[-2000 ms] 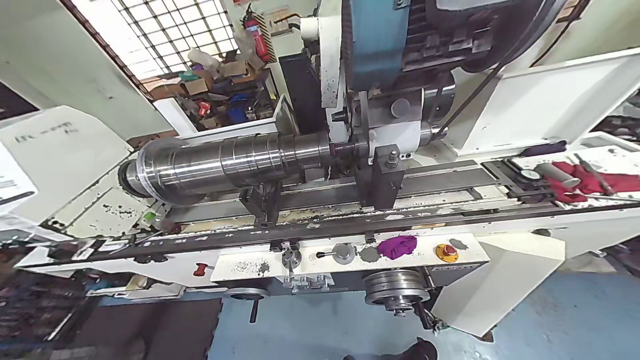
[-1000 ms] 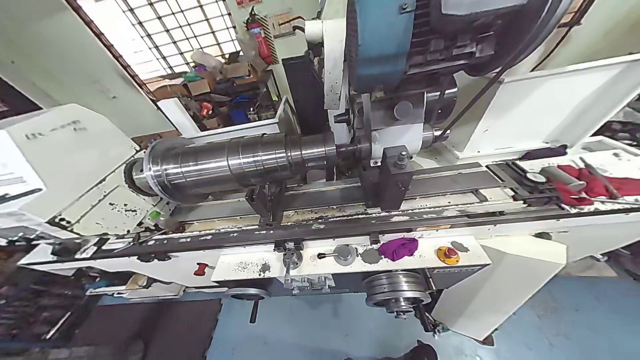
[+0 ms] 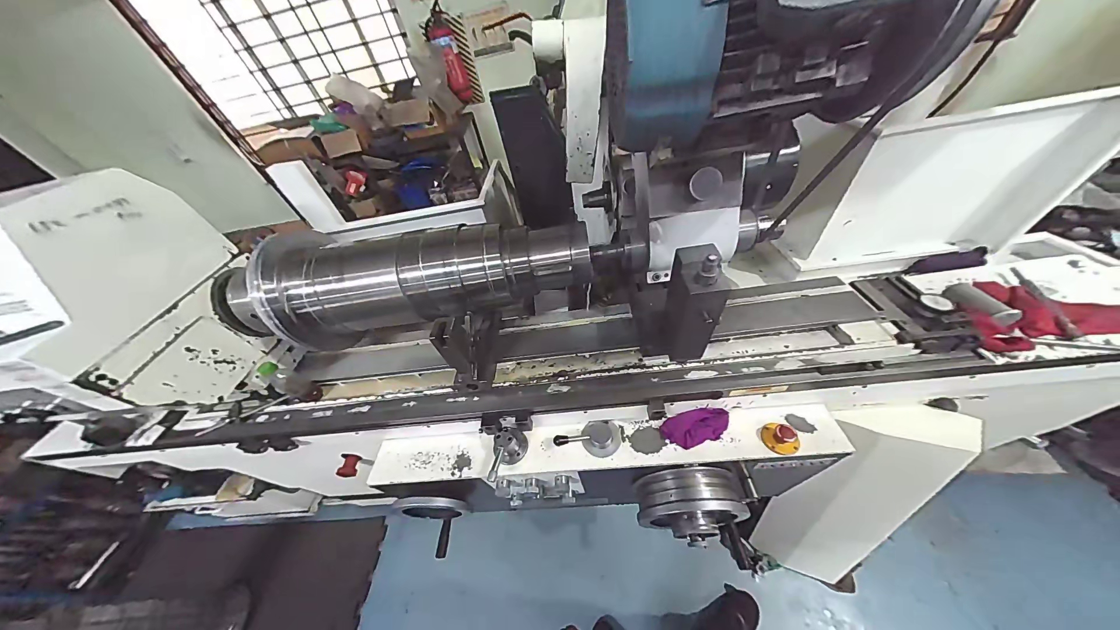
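Neither my left hand nor my right hand is in view. A stepped, polished metal shaft point(image 3: 420, 271) lies horizontally across a cylindrical grinding machine, with a steady rest point(image 3: 471, 350) under its middle. At its left end is the workhead point(image 3: 175, 350); a dark block point(image 3: 697, 302) stands near its right end. The blue wheel-head cover point(image 3: 669, 79) is above and to the right. On the front panel are a lever knob point(image 3: 601, 437), a purple cloth point(image 3: 696, 427) and a yellow and red button point(image 3: 780, 437). A large handwheel point(image 3: 691, 499) and a smaller handwheel point(image 3: 433, 507) sit below.
Red cloths point(image 3: 1041, 311) and a metal cylinder point(image 3: 983, 304) lie on the machine's right end. A white slanted guard point(image 3: 875, 490) juts out at the front right. Behind the machine are cluttered boxes point(image 3: 407, 114) and a fire extinguisher point(image 3: 451, 66). Dark shoes point(image 3: 731, 610) show on the blue floor.
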